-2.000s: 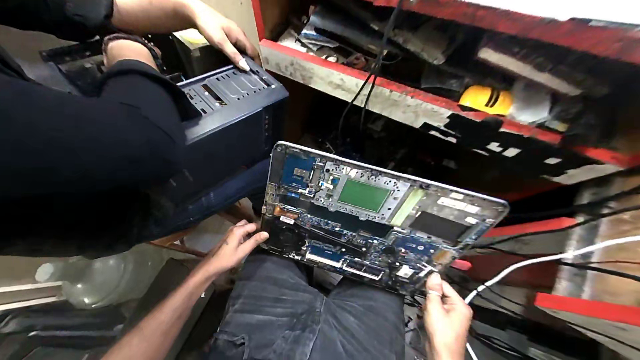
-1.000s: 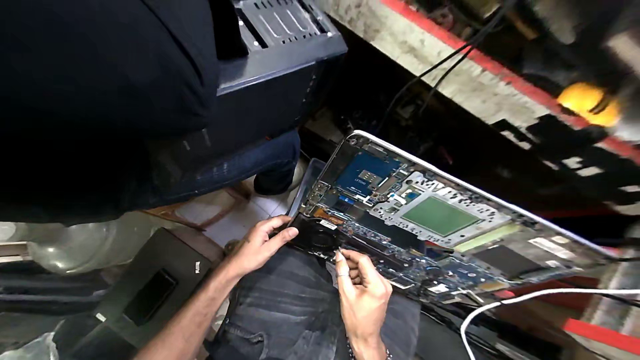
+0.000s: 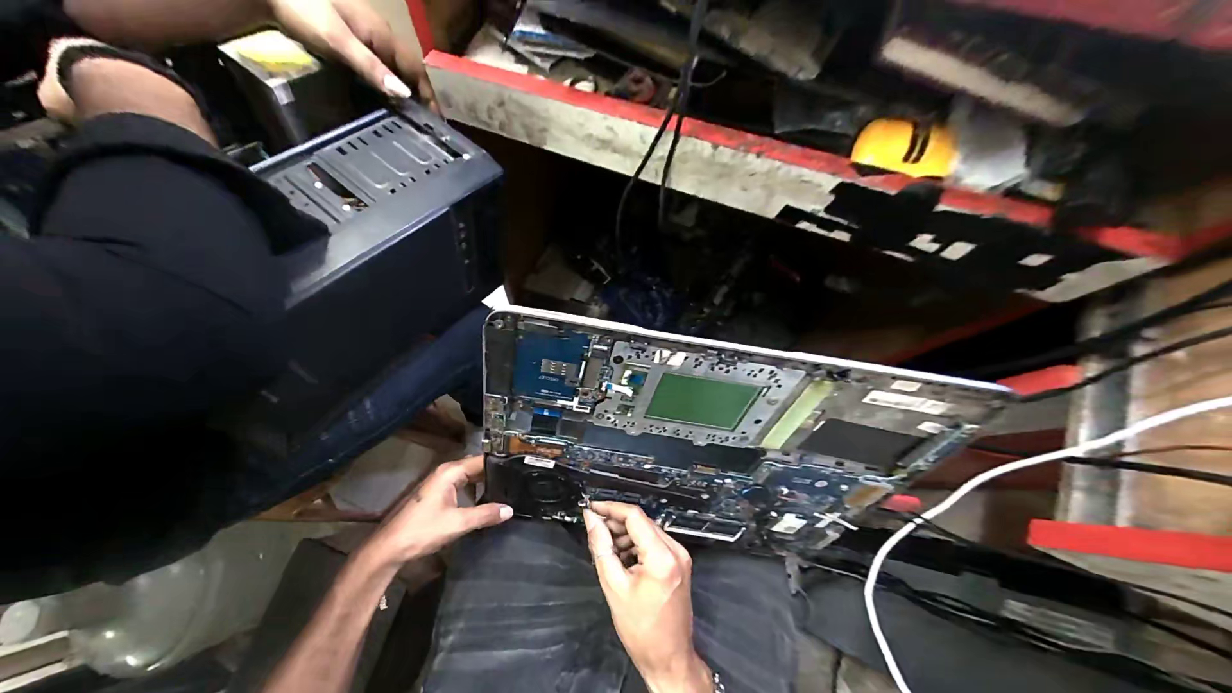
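An opened laptop base [image 3: 693, 433] with its circuit boards, green-backed touchpad [image 3: 703, 401] and round cooling fan [image 3: 547, 487] exposed stands tilted above my lap. My left hand [image 3: 428, 520] grips its lower left corner, the thumb on the front face beside the fan. At the lower edge, just right of the fan, the thumb and fingertips of my right hand [image 3: 640, 577] are pinched together. Something small may be between them, but it is too small to tell what.
At the left, a person in dark clothes holds a black desktop computer case [image 3: 385, 212]. Behind the laptop runs a red-edged shelf [image 3: 770, 183] with clutter and a yellow object [image 3: 903, 147]. A white cable [image 3: 953, 500] curves at the right; a clear plastic bottle [image 3: 144, 616] lies lower left.
My right hand has gone from the laptop's right corner to the lower edge by the fan, where it stays. My left hand keeps hold of the left corner. The view has shifted noticeably.
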